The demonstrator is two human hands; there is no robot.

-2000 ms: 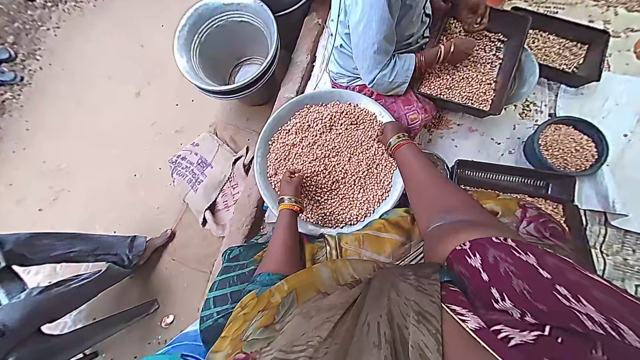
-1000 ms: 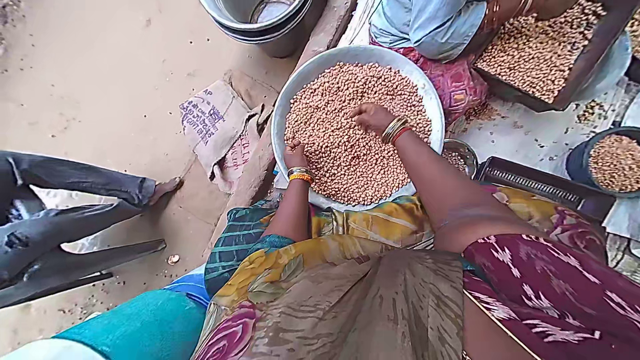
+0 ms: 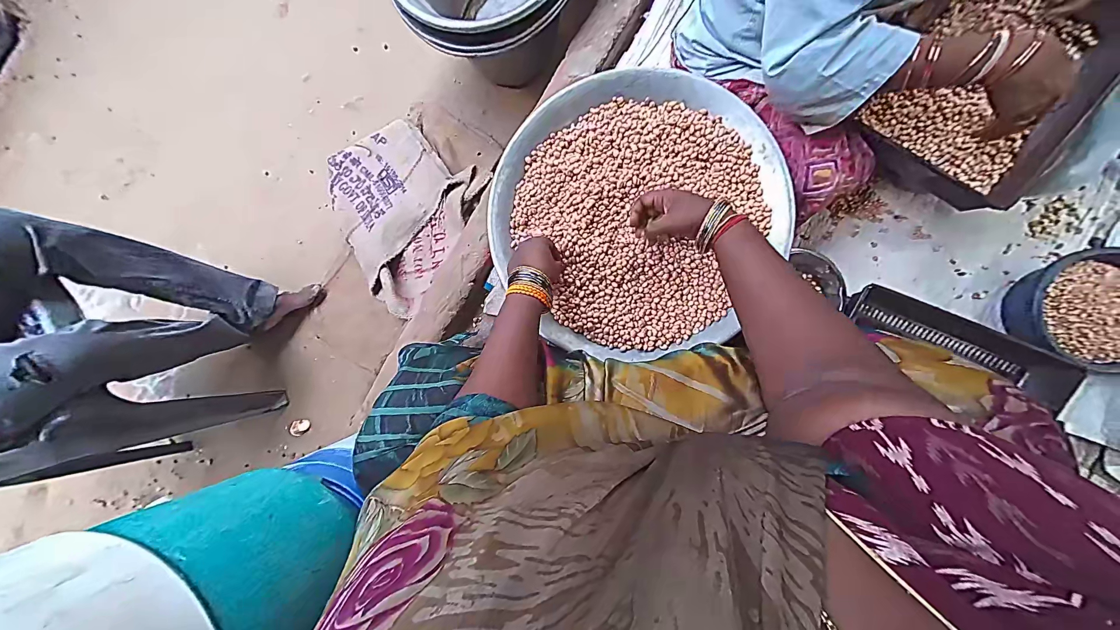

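A wide round metal basin [image 3: 514,175] rests at my lap, filled with small pinkish-brown nuts or beans [image 3: 630,289], perhaps peanut kernels. My left hand [image 3: 535,256], with yellow and metal bangles at the wrist, lies at the basin's left side, its fingers down against the kernels. Over the middle of the heap is my right hand [image 3: 669,214], wearing metal and red bangles, its fingers curled and the fingertips near the kernels. Whether either hand holds any kernels cannot be made out.
A co-worker's hand [image 3: 1032,83] is in a dark tray [image 3: 954,188] of kernels at upper right. A dark tub [image 3: 1024,302] and black crate [image 3: 945,337] stand at right. Stacked buckets [image 3: 516,52], a printed sack [image 3: 385,192], a person's legs [image 3: 157,280] and a teal container [image 3: 254,542] are leftward.
Two seconds ago my right hand was at the basin's upper right rim; it has moved in over the kernels. My left hand has shifted to the basin's left side. The view has shifted.
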